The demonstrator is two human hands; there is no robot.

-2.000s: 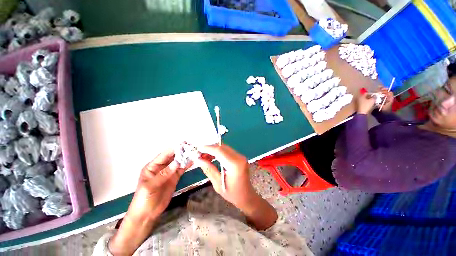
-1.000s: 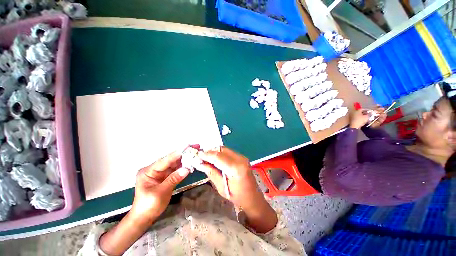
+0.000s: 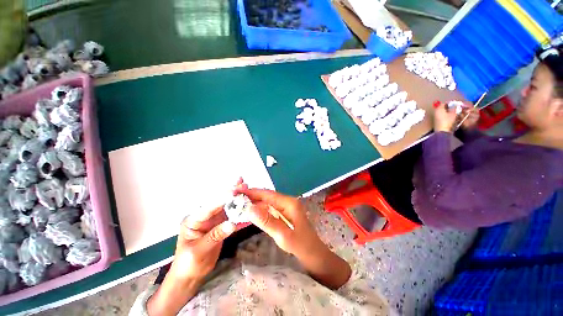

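Note:
A grey-white moulded piece (image 3: 237, 208) is held between the fingertips of both hands, above the near edge of the white sheet (image 3: 179, 166). My left hand (image 3: 204, 241) grips it from the left with thumb and fingers. My right hand (image 3: 287, 222) grips it from the right and also holds a thin pale stick (image 3: 282, 217), mostly hidden by the fingers. One small white piece (image 3: 270, 161) lies on the green surface just right of the sheet. A loose pile of small white pieces (image 3: 318, 123) lies farther right.
A pink tray (image 3: 102, 179) heaped with grey castings stands at left. A brown board (image 3: 386, 145) with rowed white pieces lies at right, beside a person in purple (image 3: 475, 185). A blue tray (image 3: 293, 41) is at the back. A red stool (image 3: 370, 216) stands below the bench edge.
The view has shifted. The stick stood upright at first and now slants among the right fingers. The held piece has turned, and both hands still hold it.

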